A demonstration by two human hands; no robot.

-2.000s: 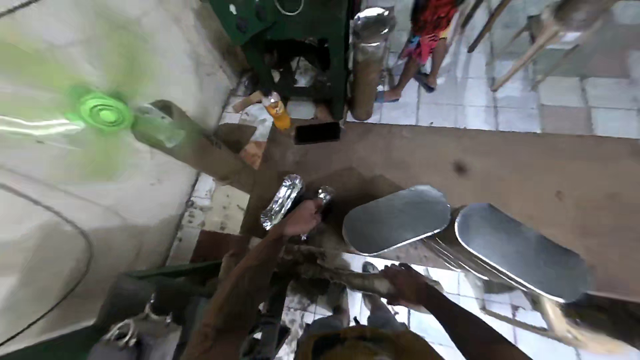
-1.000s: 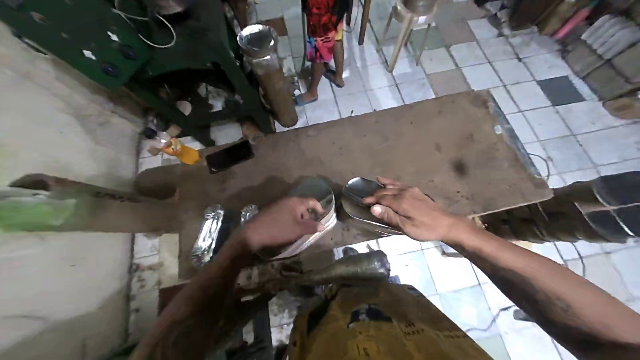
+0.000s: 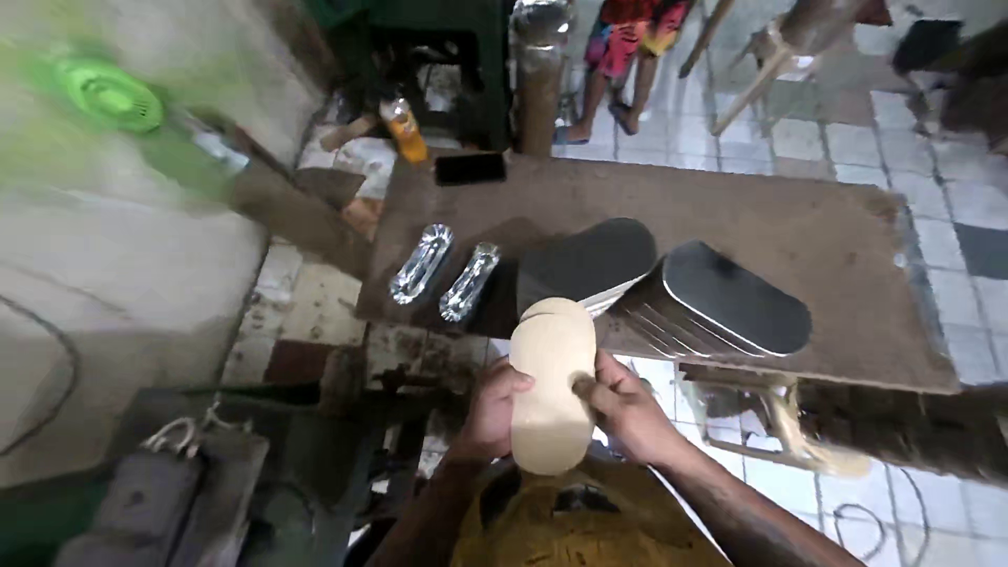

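Note:
Between both hands, in front of my body, is a cream oblong piece with rounded ends (image 3: 553, 394), like a sole-shaped pad. My left hand (image 3: 494, 402) grips its left edge, and my right hand (image 3: 628, 405) holds its right edge, thumb on top. Just beyond it on the table, a stack of dark rounded pieces with pale edges (image 3: 591, 260) leans beside another such stack (image 3: 736, 299). Left of these lie two shiny silver elongated pieces (image 3: 422, 264) (image 3: 470, 282), side by side and apart.
The brown table (image 3: 787, 205) bears a black phone (image 3: 470, 168) at its far left, near a bottle of orange liquid (image 3: 404, 130). A person's legs (image 3: 622, 90) stand beyond the table. A green fan (image 3: 110, 93) is at left, a wooden stool (image 3: 776, 67) at far right.
Both hands have moved from the dark stacks on the table to the cream piece, now held near my body. The view has swung about.

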